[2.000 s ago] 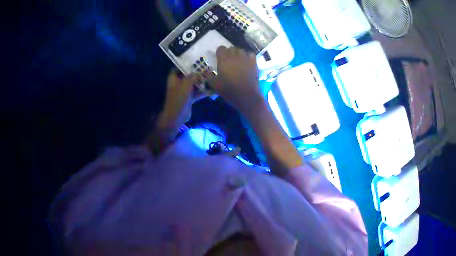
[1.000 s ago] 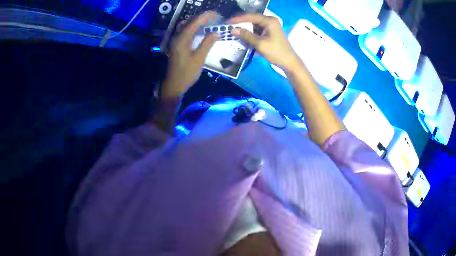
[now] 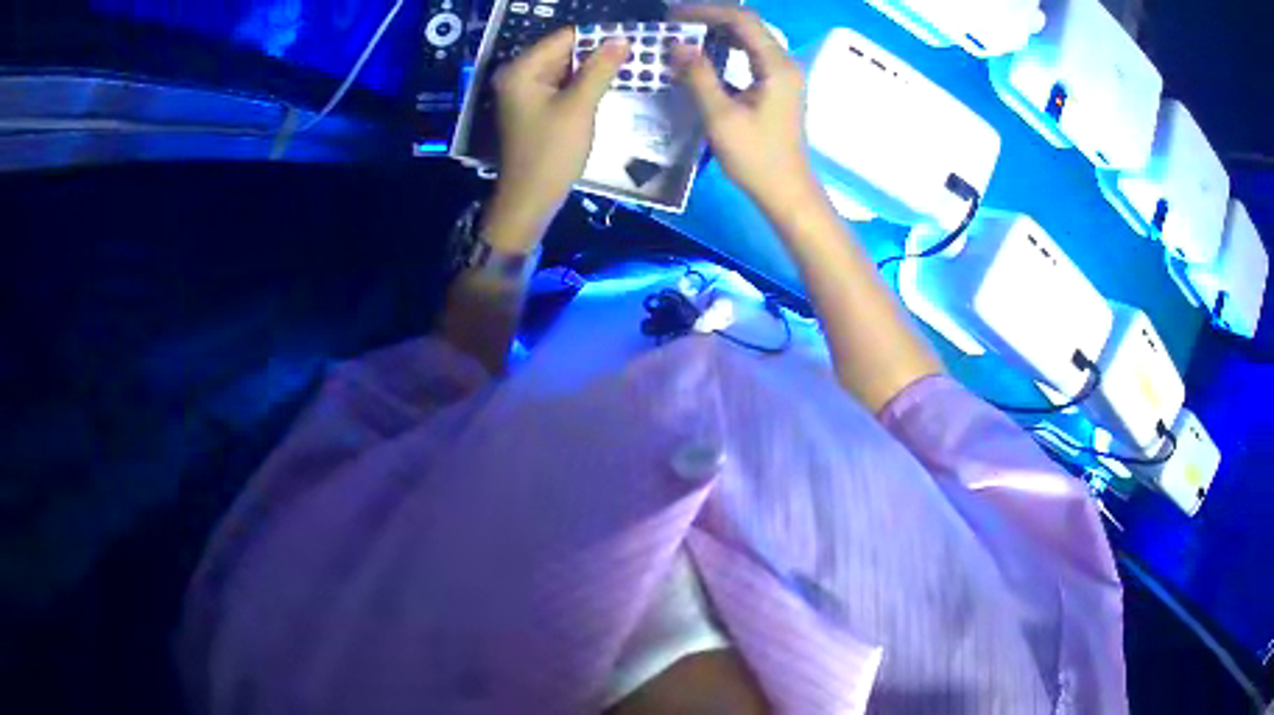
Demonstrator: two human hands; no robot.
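Note:
A small pale sheet with rows of dark dots (image 3: 640, 59) is held by both hands over a shallow pale-rimmed tray (image 3: 654, 200). My left hand (image 3: 552, 119) pinches its left side, fingers bent; a wristwatch is on that wrist. My right hand (image 3: 755, 119) pinches its right side. The tray holds dark dotted pieces at its upper left and a small black piece (image 3: 644, 172) at its lower part. A black panel with a round ring button (image 3: 443, 31) lies left of the tray.
White rounded units (image 3: 901, 126) stand in rows on the green mat (image 3: 838, 252) to the right, several with black leads. A dark cable bundle with a white connector (image 3: 671, 310) lies against the smock. A thin white cable (image 3: 349, 81) runs at upper left.
Both hands stay on the dotted sheet, which is raised slightly in view and turned more face-on. The unit rows appear shifted a little, showing more of the black leads.

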